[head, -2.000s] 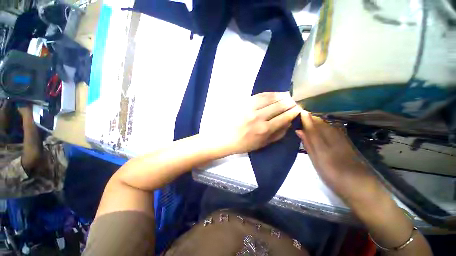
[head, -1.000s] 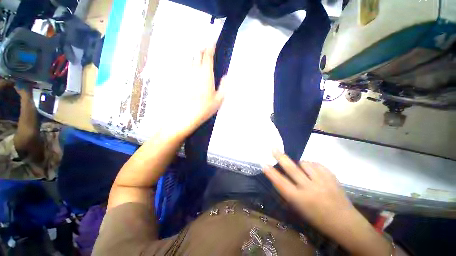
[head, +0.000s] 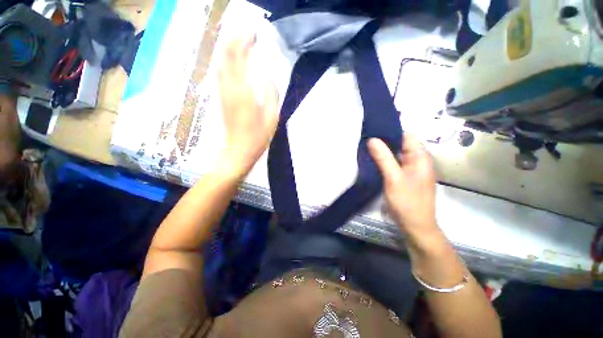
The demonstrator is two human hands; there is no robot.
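A long navy band (head: 283,165) lies in a loop on the white table, its lower end hanging over the front edge. A pale grey-blue facing piece (head: 322,32) joins it at the top. My left hand (head: 248,109) is flat, fingers spread, on the table just left of the band; it holds nothing. My right hand (head: 406,178) is at the band's right side, thumb on the cloth; some fingers are hidden by the cloth's edge. The sewing machine head (head: 529,72) is to the right, with the band clear of its presser foot.
The taped table edge (head: 370,231) runs along the front. More dark cloth (head: 397,8) lies at the top. Red-handled scissors (head: 68,66) are at the far left. Purple garments (head: 109,307) are at lower left. Part of another person's arm (head: 9,132) shows at the left edge.
The band has come away from the machine and now forms a loop with its pale side showing at the top. My right hand has moved up from the table edge onto the band.
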